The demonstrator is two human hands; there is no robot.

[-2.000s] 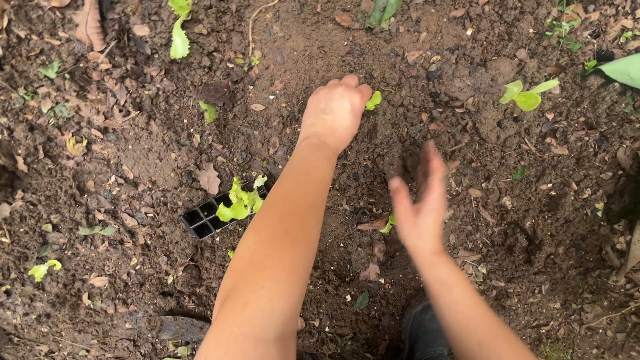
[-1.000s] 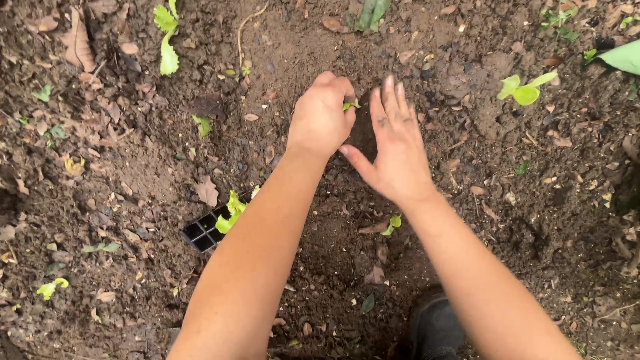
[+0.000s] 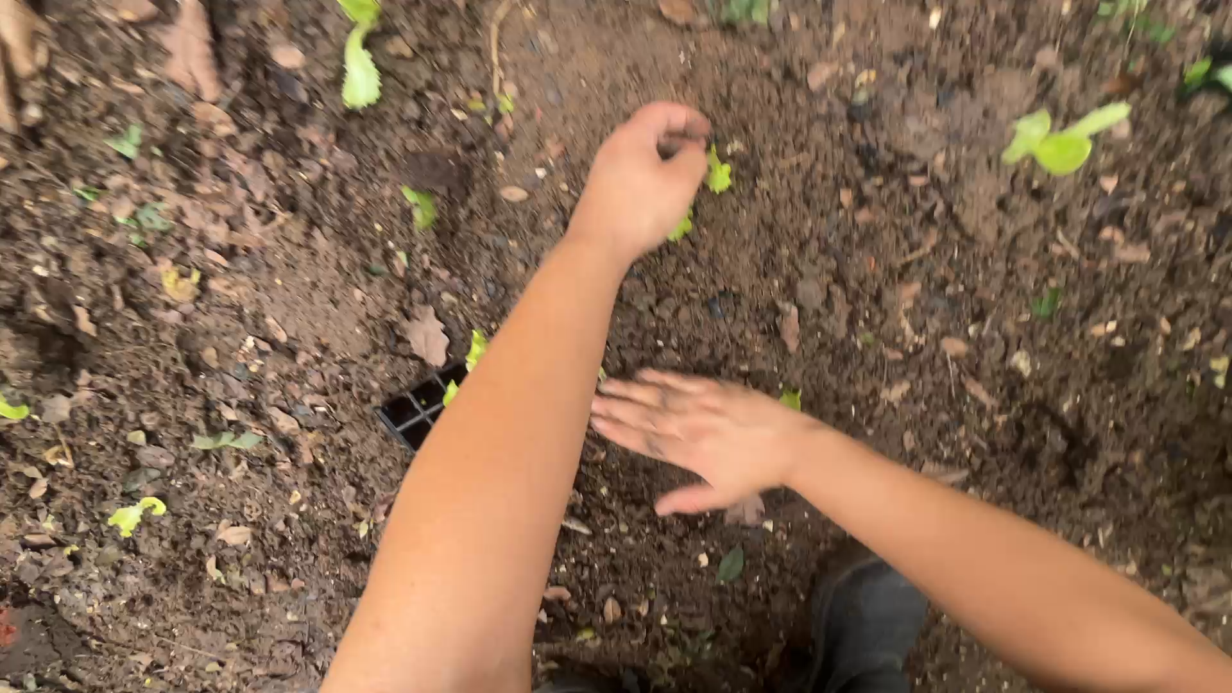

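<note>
My left hand (image 3: 645,178) is at upper centre with its fingers curled, close beside a small light-green lettuce seedling (image 3: 719,171); whether it grips anything does not show. Another bit of green leaf (image 3: 680,227) peeks out just below its edge. Lower down, my right hand (image 3: 698,433) is spread low over the soil, palm down, its fingertips by my left forearm and holding nothing. A black plastic seedling tray (image 3: 414,414) lies partly hidden behind that forearm, with light-green leaves (image 3: 476,349) at it. Near my right wrist a green leaf (image 3: 790,398) shows.
Lettuce seedlings stand in the brown soil at upper left (image 3: 361,72), left of centre (image 3: 421,207), lower left (image 3: 137,516) and upper right (image 3: 1059,144). Dry leaves (image 3: 426,335) are scattered about. A dark boot (image 3: 866,616) is at the bottom, right of centre.
My right hand has moved from beside my left hand down and left, toward my left forearm. My left hand has shifted slightly up.
</note>
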